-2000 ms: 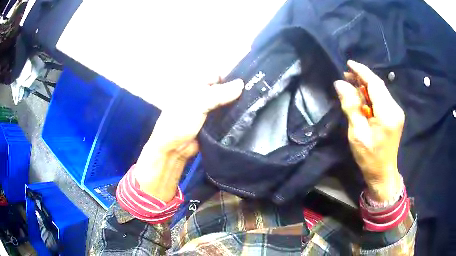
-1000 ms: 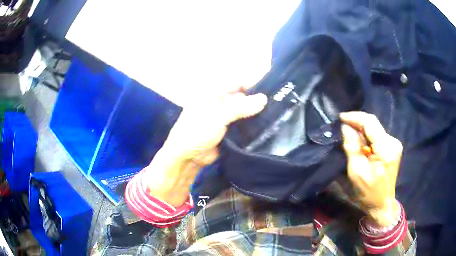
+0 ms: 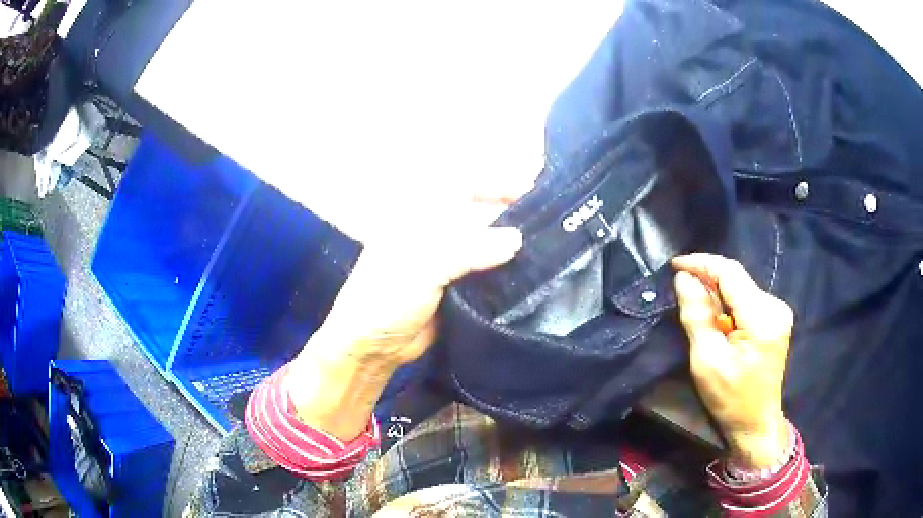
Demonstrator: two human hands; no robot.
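Note:
The dark denim dress lies over the right of the table, its collar end nearest me. The collar is held up in a loop, showing the neck label with white letters and paler inside fabric. My left hand holds the collar's left side between thumb and fingers. My right hand pinches the collar's right side beside a shank button. An orange glint shows inside my right hand, probably thread snips. A pocket and placket buttons show beyond.
A white tabletop stretches ahead and left. A large blue crate stands at the table's left edge, with another blue crate lower left on the grey floor. Dark material lies at the upper left.
The collar has shifted right and a little down in view. My right hand has moved down from the collar's upper right to beside the button. My left hand keeps its hold.

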